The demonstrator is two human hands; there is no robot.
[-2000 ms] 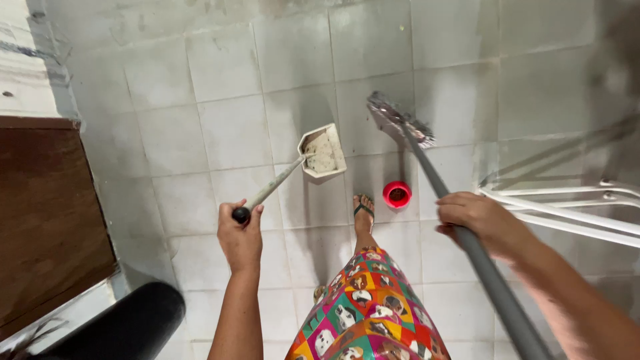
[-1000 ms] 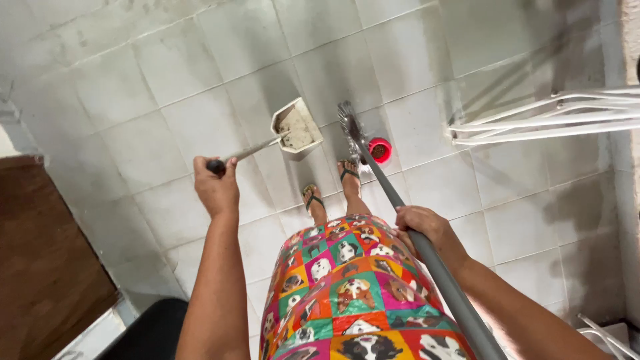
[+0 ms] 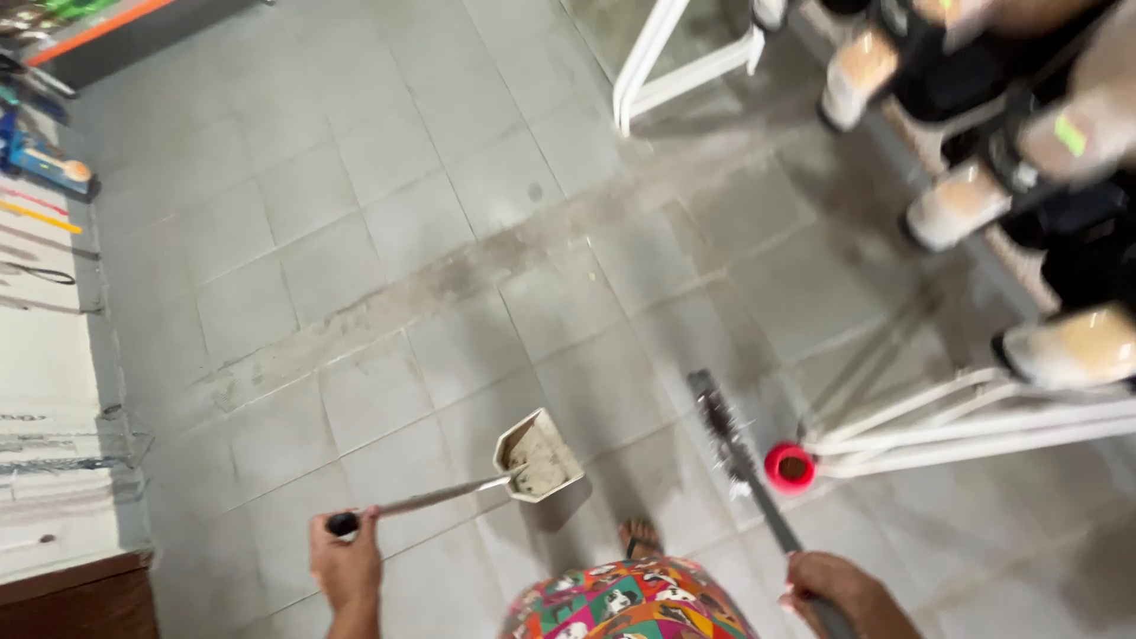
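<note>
My left hand (image 3: 348, 559) is closed around the black-tipped handle of a long-handled dustpan (image 3: 540, 457). Its off-white pan, with some dark bits in it, is just ahead of my sandalled foot. Gripped in my right hand (image 3: 839, 590) is the grey pole of a broom (image 3: 723, 426), whose dark head with pale, frayed bristles lies to the right of the pan. Close to the broom head, on its right, a red bowl (image 3: 790, 468) with brown contents stands on the tiled floor.
White metal frame legs (image 3: 976, 435) reach in from the right beside the bowl, and another white frame (image 3: 688, 75) stands farther ahead. Blurred dark and pale objects line the upper right. A wall (image 3: 49, 355) and brown panel (image 3: 80, 599) border the left; an orange-edged shelf (image 3: 102, 31) is at upper left.
The view has swung to show more floor ahead and the objects at upper right. The broom head, near the bowl's edge one second ago, now has a wider gap from it.
</note>
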